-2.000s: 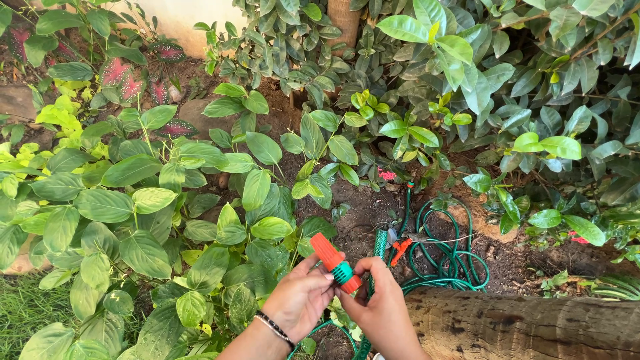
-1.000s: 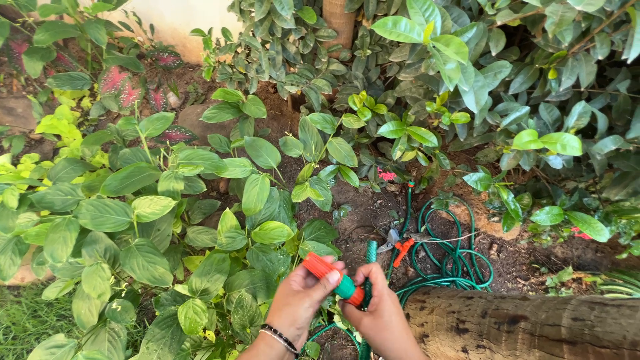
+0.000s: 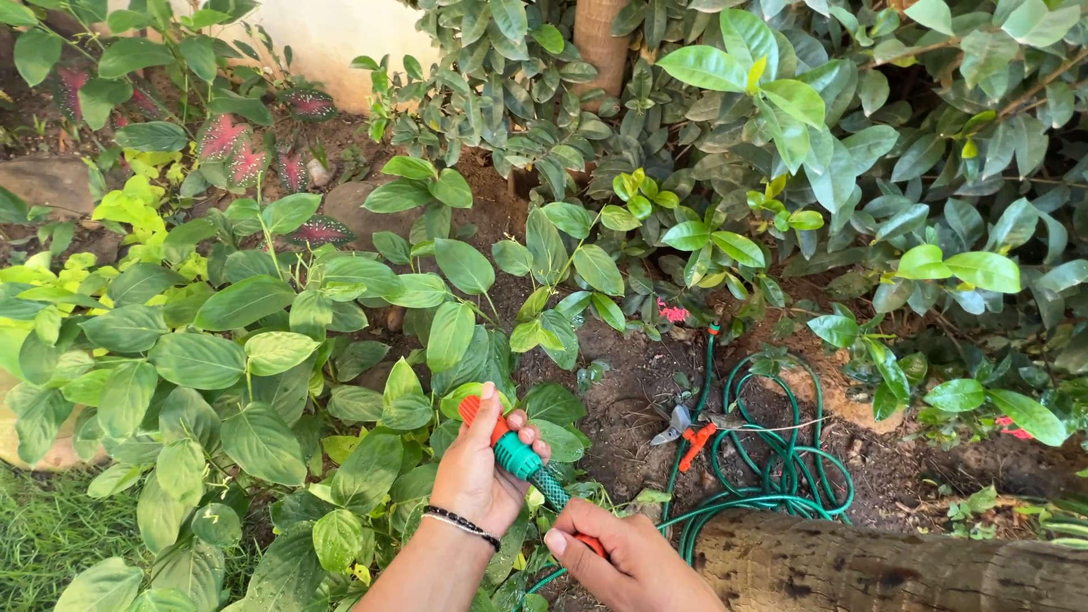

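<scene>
My left hand (image 3: 484, 476), with a black and a light bracelet at the wrist, grips an orange and green plastic hose nozzle (image 3: 515, 453). From its green collar a short stretch of green hose (image 3: 548, 487) runs toward my right hand (image 3: 625, 557). The right hand is closed around an orange part (image 3: 590, 544), mostly hidden by the fingers; whether this part joins the hose cannot be told. Right of both hands, orange-handled pruning shears (image 3: 695, 446) lie on the soil with their blades pointing left.
A coiled green garden hose (image 3: 786, 476) lies on the soil, one end with an orange and green connector (image 3: 713, 329). A thick log (image 3: 901, 565) crosses the lower right. Leafy plants (image 3: 229, 365) fill the left, a dense shrub (image 3: 816, 153) the upper right, and a pale wall (image 3: 340, 42) stands behind.
My right hand has moved down and away from the nozzle, and hose now shows between the hands. The nozzle, held crosswise a second ago, stays in my left hand.
</scene>
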